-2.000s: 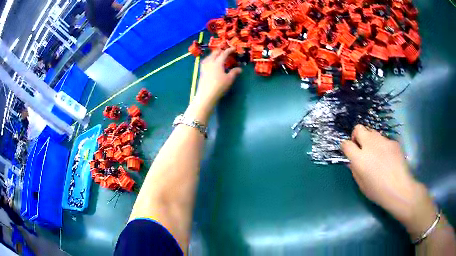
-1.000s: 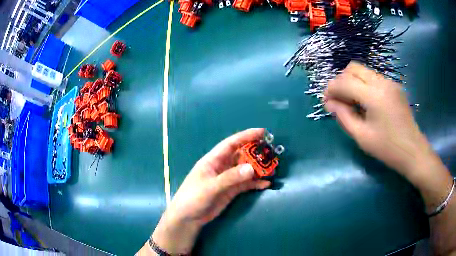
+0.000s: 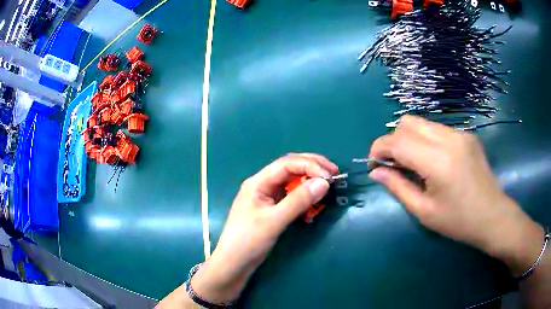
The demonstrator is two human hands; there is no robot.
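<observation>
My left hand (image 3: pixel 272 211) holds an orange connector housing (image 3: pixel 296 186), mostly hidden by the thumb and fingers. Two silver flat tabs (image 3: pixel 342 200) with round holes project from it to the right. A short silvery wire end (image 3: pixel 338 177) shows at my left thumb tip. My right hand (image 3: pixel 429 175) pinches a thin wire (image 3: pixel 364 161) between thumb and forefinger, its pale tip pointing left toward the housing, apart from it. The wire pile (image 3: pixel 444 66), black strands with white-silver ends, lies just beyond my right hand.
A smaller heap of orange connectors (image 3: pixel 115 108) lies at left, beside a light-blue parts tray (image 3: pixel 75 145). Deep-blue bins (image 3: pixel 39 175) stand at the left edge. More orange connectors (image 3: pixel 402 7) show at the top edge. A yellow line (image 3: pixel 206 121) crosses the green bench.
My left hand brought a housing from the large heap to the front. My right hand has left the wire pile with a wire and come close to my left hand. The view has tilted down.
</observation>
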